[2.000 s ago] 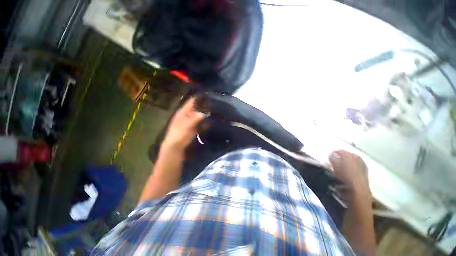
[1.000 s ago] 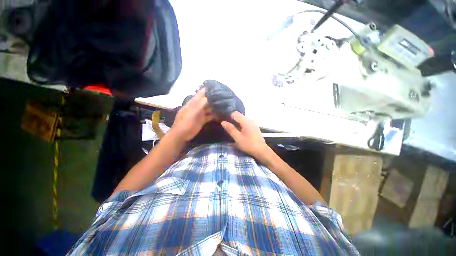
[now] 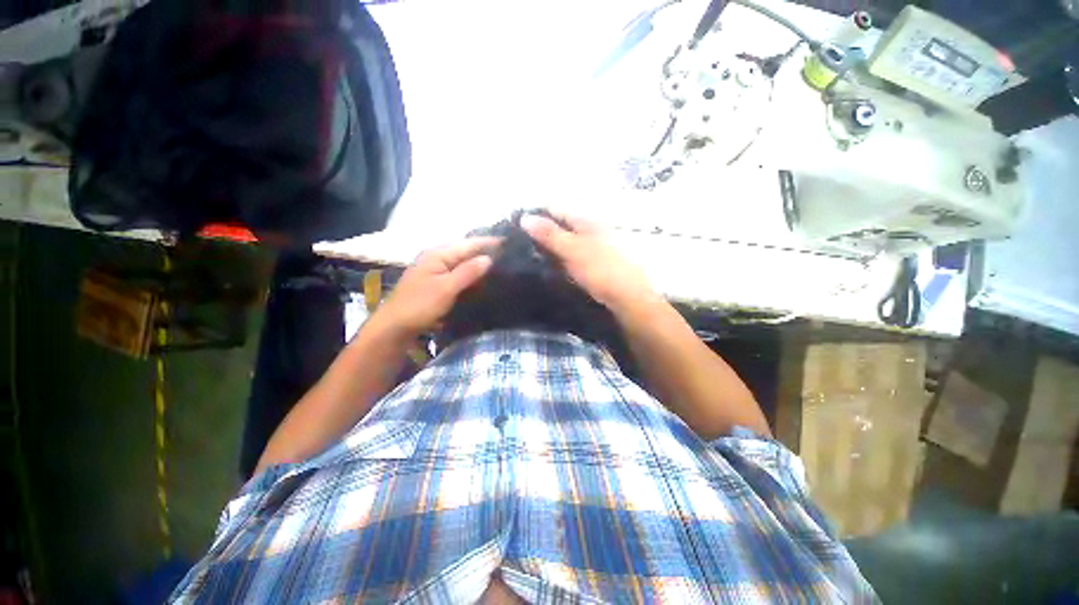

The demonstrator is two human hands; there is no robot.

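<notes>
A black garment [image 3: 521,290] lies bunched over my lap and the table's front edge. My left hand [image 3: 444,281] holds its left side, with the fingers on the cloth near the top. My right hand [image 3: 582,257] holds its upper right part, thumb and fingers at the gathered top edge. The two hands are close together. The cloth's lower part is hidden by my shirt and forearms. No tape is seen between the hands.
A black garment pile [image 3: 237,118] covers a red bin [image 3: 227,233] at the left. A white sewing machine [image 3: 893,177] stands right on the white table [image 3: 509,142]. Scissors [image 3: 902,296] lie near its front edge. Cardboard [image 3: 861,414] is below right.
From two seconds ago, the hands have come together and the strip between them is gone from view. Since one second ago, the right hand has moved up onto the garment's top edge.
</notes>
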